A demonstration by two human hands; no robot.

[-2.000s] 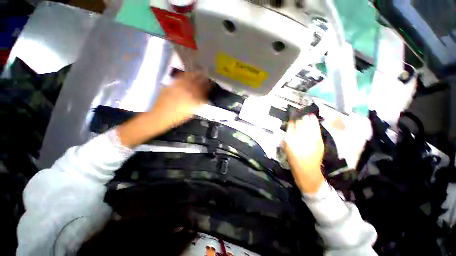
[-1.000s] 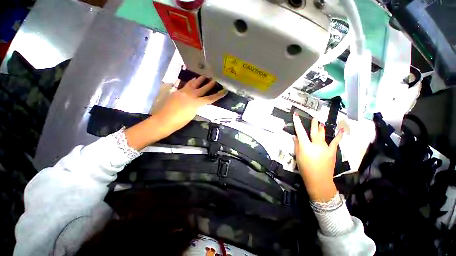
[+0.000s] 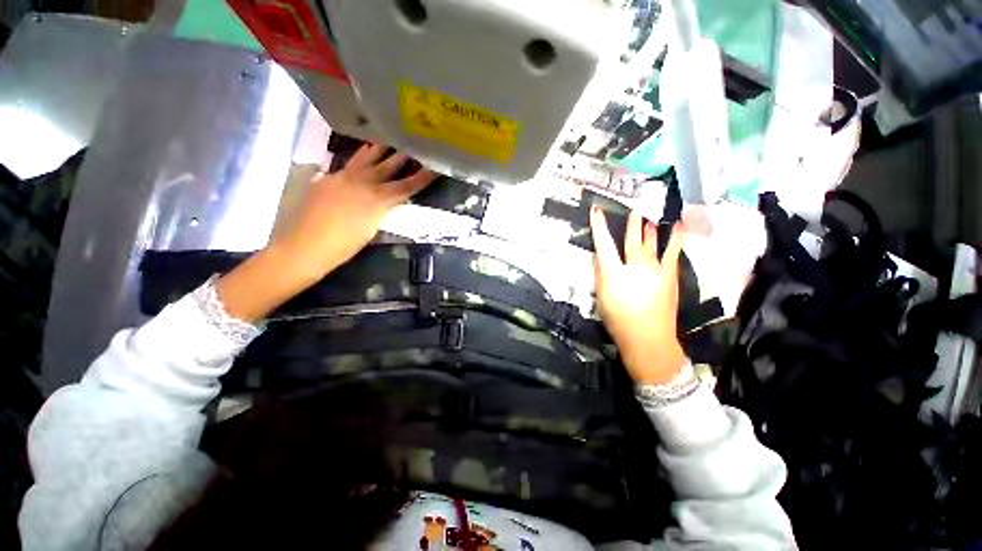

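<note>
My left hand [image 3: 342, 212] lies with spread fingers on the left end of a dark camouflage strap [image 3: 454, 196] under the sewing machine head [image 3: 463, 65]. My right hand [image 3: 637, 291] lies with spread fingers on the strap's dark right part, at the right of the white template plate [image 3: 724, 242]. Neither hand is closed around anything visible. A black webbing piece [image 3: 673, 199] sticks up beside my right fingertips. The head hides the needle area and part of the strap.
Padded camouflage straps with black buckles [image 3: 453, 330] are piled in front of me. A shiny metal table [image 3: 162, 161] is at left, tangled black webbing [image 3: 829, 355] at right. A white tube [image 3: 695, 124] stands near the head; a dark panel [image 3: 915, 48] is upper right.
My right hand has gone from bunched fingers on the dark piece to spread flat. My left fingers have spread too. Since the last earlier frame the whole view has shifted; the hands keep their places.
</note>
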